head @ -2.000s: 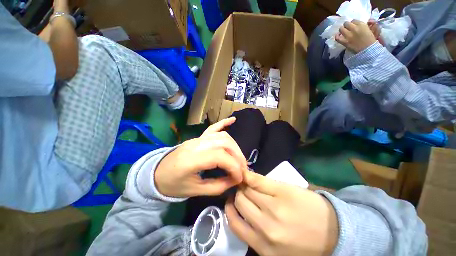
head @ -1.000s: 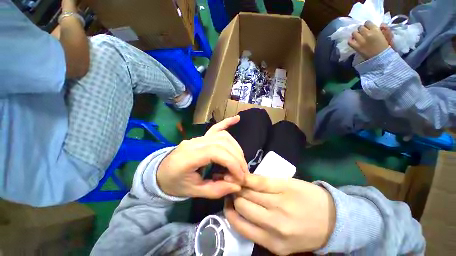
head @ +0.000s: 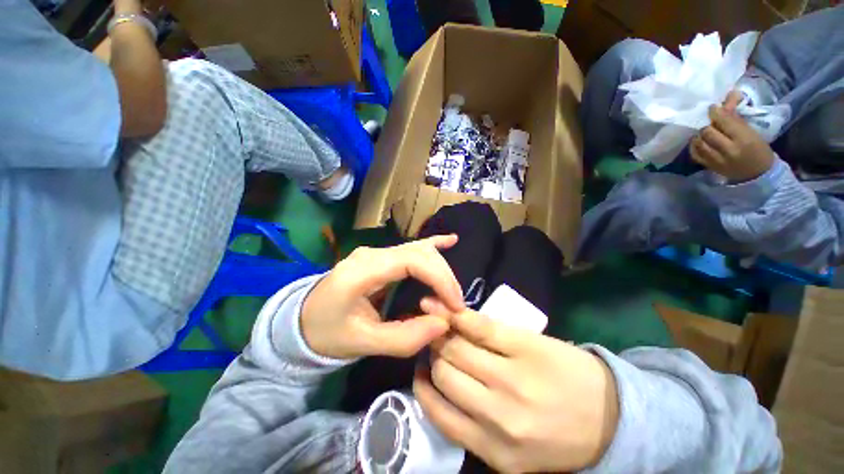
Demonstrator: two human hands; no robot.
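Observation:
A white handheld fan (head: 386, 433) with a round spoked head lies under my right hand, at the bottom of the view. My right hand (head: 518, 389) curls its lower fingers around the fan's body, and its thumb and index tip pinch at a small spot. My left hand (head: 379, 301) meets it there with thumb and index fingertips; what they pinch is too small to tell. A thin pale cord loop (head: 475, 292) shows just beyond the fingertips. A plain white block (head: 511, 308) shows beyond my right hand, over my black-trousered lap.
An open carton (head: 421, 208) at my knees holds jumbled white and silver pieces (head: 467, 153). A person on the right holds floppy white bags (head: 685, 93). A person in checked trousers sits left, near a blue stool (head: 222, 296). Cardboard flaps (head: 713, 343) stand at the right.
My fingertips stay together, with small shifts of the left hand. The fan and white block have moved slightly in view. The right neighbour's white bags have spread and moved lower.

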